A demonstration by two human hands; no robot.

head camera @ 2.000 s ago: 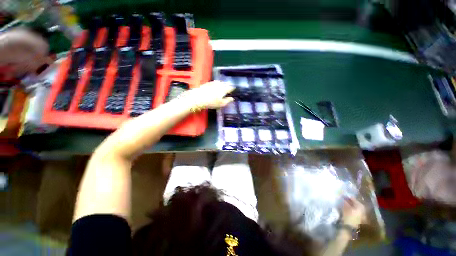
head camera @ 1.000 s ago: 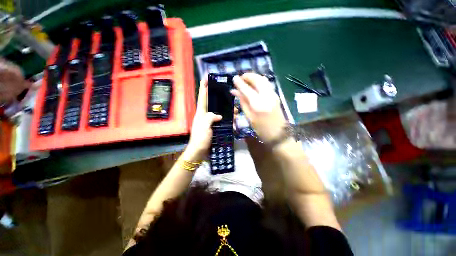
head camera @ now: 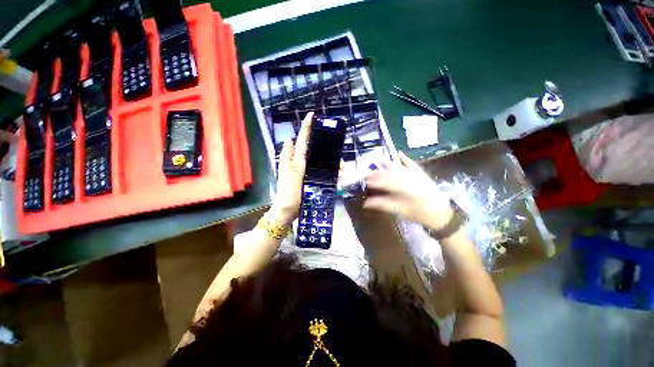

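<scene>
My left hand (head camera: 290, 175) holds an open black flip phone (head camera: 320, 183) by its left side, above my lap, screen half up and pale keys below. My right hand (head camera: 401, 190) is blurred, just right of the phone and apart from it; whether its fingers pinch anything cannot be told. The red foam tray (head camera: 147, 193) at the left holds several open phones and one closed phone (head camera: 183, 143) with an orange-yellow mark; one pocket beside it is empty. The blister tray (head camera: 262, 79) lies behind the held phone.
Tweezers (head camera: 417, 101) and a small black clip (head camera: 446, 97) lie right of the blister tray, beside a white square (head camera: 420, 131). A white device (head camera: 522, 119) stands at the bench edge. Clear plastic waste (head camera: 477, 222) fills a carton below. A blue stool (head camera: 617, 269) is at the lower right.
My left hand took an open phone from the red tray between the first two frames and still holds it. My right hand has moved from the phone's screen half down and right, off the phone.
</scene>
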